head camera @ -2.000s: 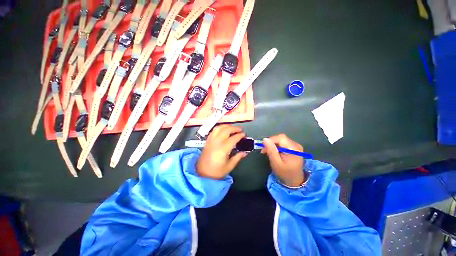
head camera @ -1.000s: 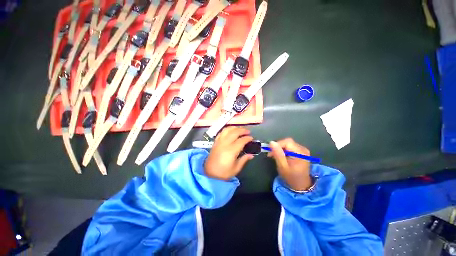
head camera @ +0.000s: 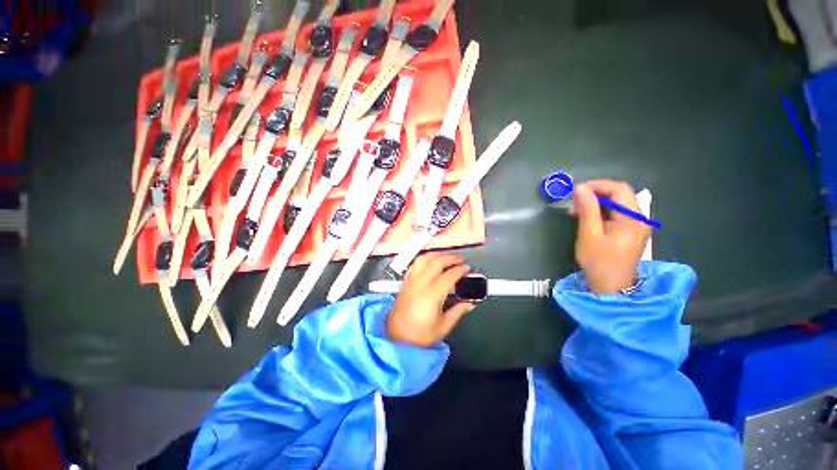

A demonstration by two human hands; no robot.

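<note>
My left hand (head camera: 425, 298) holds a wristwatch (head camera: 471, 287) by its dark head near the table's front edge. Its pale strap lies out to both sides, with the buckle end to the right. My right hand (head camera: 608, 234) holds a thin blue brush or applicator (head camera: 629, 213) just right of a small round blue cup (head camera: 557, 186). The brush's tip is at the cup's right rim; whether it is inside, I cannot tell. A white piece of paper or cloth (head camera: 646, 199) is mostly hidden behind my right hand.
A red-orange tray (head camera: 466, 220) at the left carries many watches laid slantwise, some straps hanging over its front edge. The dark green table (head camera: 734, 165) extends around it. A blue bin (head camera: 762, 353) stands at the lower right.
My right hand has moved with the brush from the watch up and right to the blue cup. The buckle half of the strap now shows. The view has shifted somewhat.
</note>
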